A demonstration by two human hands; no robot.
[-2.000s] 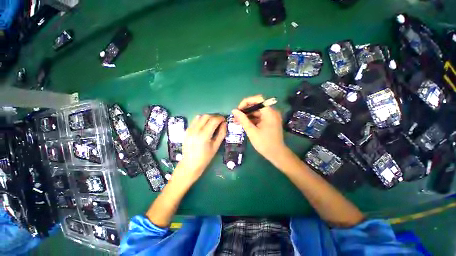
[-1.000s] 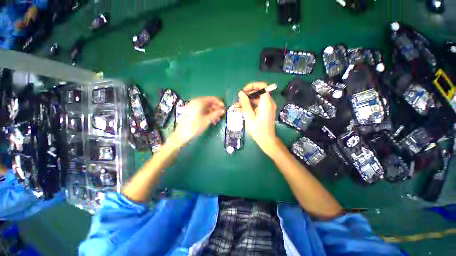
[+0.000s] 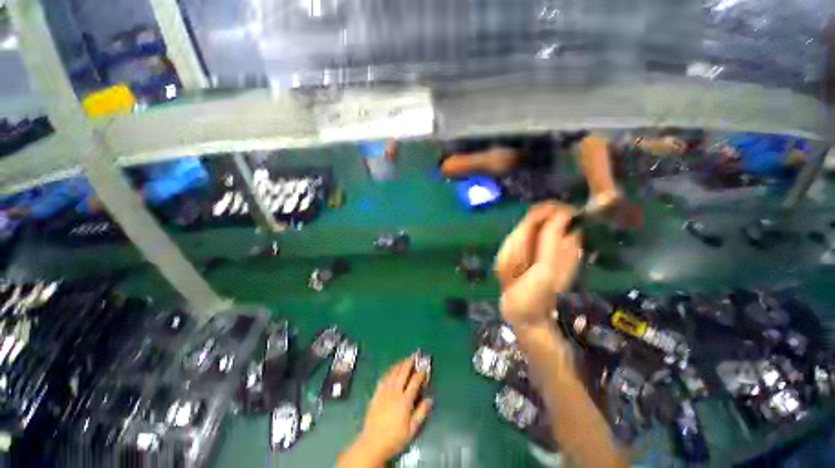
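Note:
My left hand [image 3: 394,411] rests on the green mat with its fingers on a small open phone [image 3: 422,363], mostly hidden under them. My right hand [image 3: 540,260] is raised and stretched forward over the bench, blurred. A short dark stick [image 3: 579,220], which looks like the pen-like tool, shows at its fingertips. Open phones with silver boards lie left of my left hand, one of them upright [image 3: 343,366]. A pile of black open phones [image 3: 632,384] lies to the right, with a yellow-framed piece [image 3: 629,323] in it.
A clear tray of phones [image 3: 197,366] stands at left. A metal frame post [image 3: 151,238] slants down to its corner, and a shelf beam [image 3: 275,123] crosses above. Across the bench are a blue bin [image 3: 478,191] and another person's arms [image 3: 600,169]. Single phones [image 3: 392,241] lie between.
The view has tilted up, now showing the shelf and people opposite. My right hand has left the phone and moved forward and up. My left hand has returned to the phone.

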